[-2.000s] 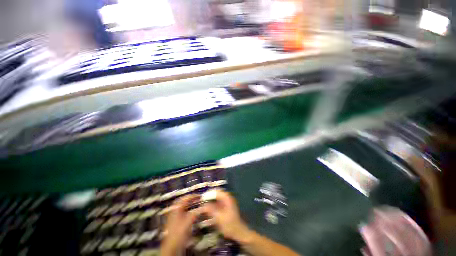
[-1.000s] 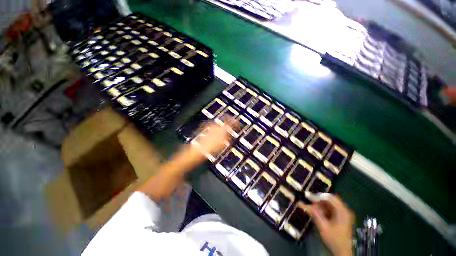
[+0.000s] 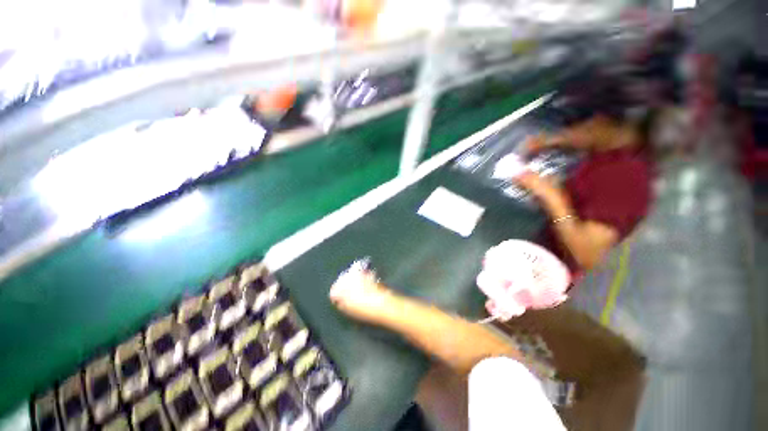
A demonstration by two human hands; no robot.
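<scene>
The black tray (image 3: 290, 320) lies at the lower left, its pockets filled with phone display units (image 3: 221, 380) that have dark faces and pale ends. The bottom edge of the picture cuts the tray off. My right hand (image 3: 358, 290) is on the dark green bench just right of the tray's far corner, at the small loose silvery parts (image 3: 364, 266). The hand covers most of them. Its fingers are blurred, so whether it grips a part cannot be told. My left hand is out of the picture.
A white card (image 3: 452, 210) lies on the bench beyond my hand. A pink fan (image 3: 524, 278) stands right, by brown cardboard (image 3: 602, 358) with clear pieces. A person in dark red (image 3: 613, 189) works further right. The green conveyor (image 3: 67, 286) runs behind the white rail (image 3: 337, 220).
The view has swung right, so the stacked trays and floor carton are gone. My right hand has moved from the tray's near corner to the loose parts. My left hand has left the picture.
</scene>
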